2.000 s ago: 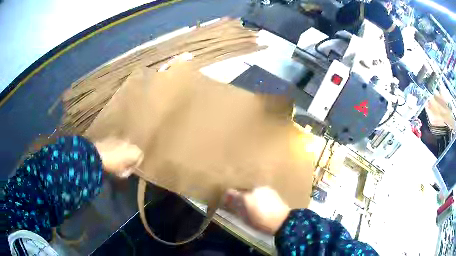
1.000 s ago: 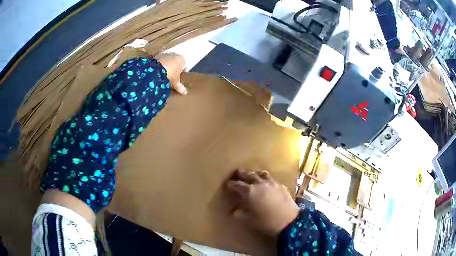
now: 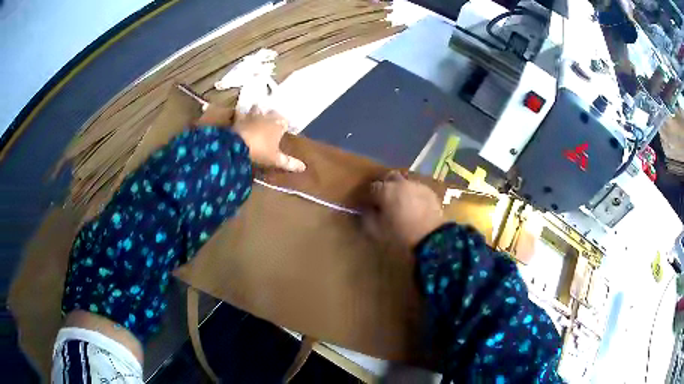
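Observation:
The brown bag panel (image 3: 315, 262) lies over the table's front edge, with a thin white line along its folded top flap. My left hand (image 3: 264, 140) rests on the flap at the panel's upper left, thumb apart from the fingers. My right hand (image 3: 405, 208) is at the right end of the white line, blurred, its fingers bent down on the panel; whether it pinches the edge cannot be told. A handle strap (image 3: 196, 330) hangs in a loop below the panel's near edge, its bottom cut off by the picture.
The sewing machine head (image 3: 574, 154) stands at the right, beside the brass clamp frame (image 3: 559, 259). A dark mat (image 3: 375, 105) lies behind the panel. A strap pile (image 3: 142, 120) fans out at the left, with a white cloth scrap (image 3: 251, 75) on its edge.
The panel's far edge now shows a folded flap with a white line. My right hand has moved up and away from me to that line. The strap loop shows again below the panel.

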